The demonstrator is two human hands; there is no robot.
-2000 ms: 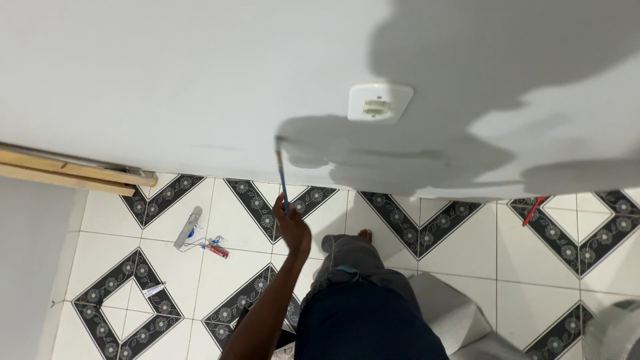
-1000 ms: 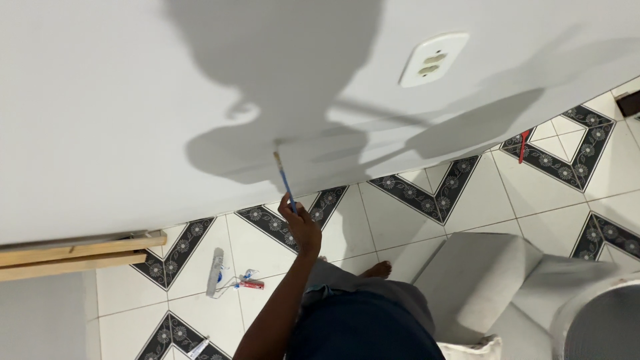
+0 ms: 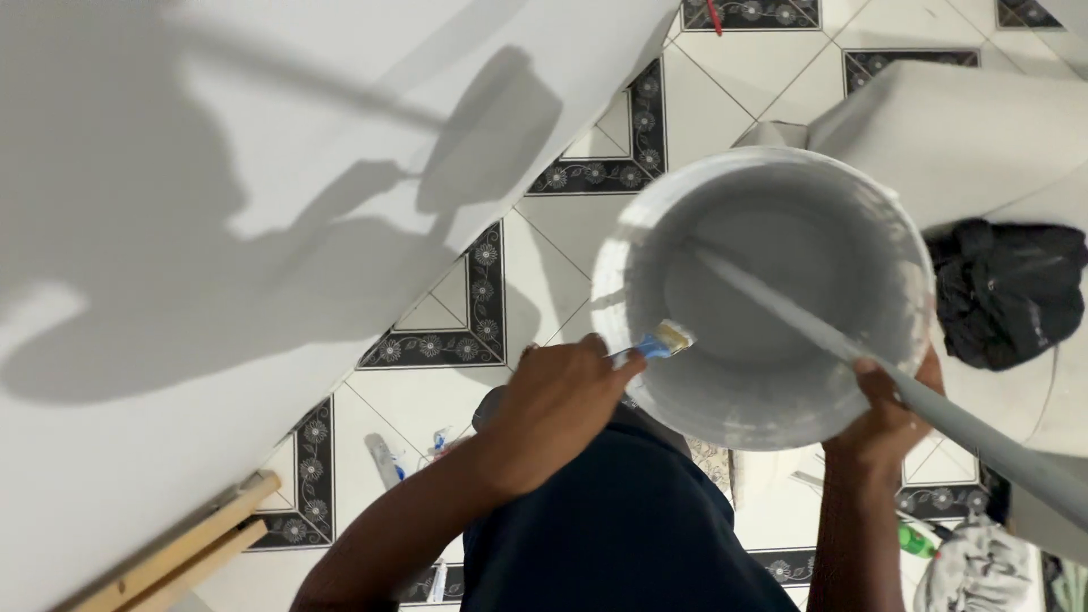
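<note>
My left hand (image 3: 565, 399) grips a small paintbrush (image 3: 654, 344) with a blue handle, its pale bristles just inside the near left part of the rim of a large white plastic bucket (image 3: 620, 280). Grey paint (image 3: 756, 289) lies at the bottom of the bucket. My right hand (image 3: 888, 408) holds the bucket's right side by the rim, with the thumb against a long grey pole (image 3: 960, 416). The pole leans out of the bucket toward the lower right; its far end is down in the paint.
A pale wall (image 3: 127, 459) runs along the left. Wooden boards (image 3: 187, 552) lean low at its foot. A covered piece of furniture (image 3: 960, 127) stands at the right with a black bag or cloth (image 3: 1007, 289) on it. A paint roller (image 3: 382, 459) and a crumpled cloth (image 3: 977, 565) lie on the tiled floor.
The brush in my left hand has moved from the wall to the bucket. My right hand, not seen two seconds ago, now shows at the bucket. The view has swung right.
</note>
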